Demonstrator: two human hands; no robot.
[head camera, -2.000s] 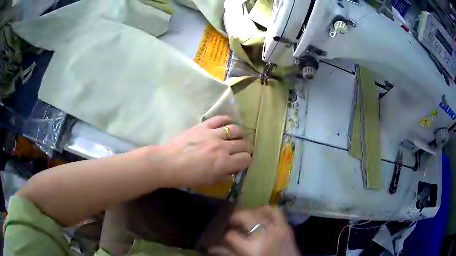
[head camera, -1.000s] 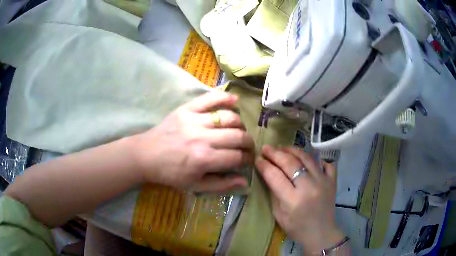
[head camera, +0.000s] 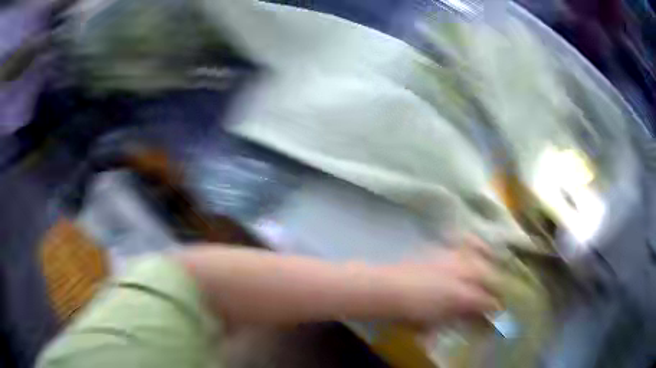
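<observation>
The picture is strongly blurred. The pale green sleeve panel (head camera: 367, 115) spreads from the upper middle down to the right, towards my left hand (head camera: 460, 280). My left hand lies at the panel's lower right end, beside the olive-green band (head camera: 531, 295); its fingers are too smeared to show whether they grip cloth. My right hand cannot be made out. A bright glare lies above the band, and the needle area cannot be made out.
A pale tabletop (head camera: 352, 223) shows below the panel. Orange printed tape (head camera: 406, 345) is at the bottom. Shiny plastic sheeting (head camera: 230, 180) and another orange patch (head camera: 70, 266) lie left. Blurred greenish cloth (head camera: 158, 54) is at upper left.
The view has swung left, so the panel, band and my left hand appear farther right. My right hand, on the band a second ago, can no longer be made out.
</observation>
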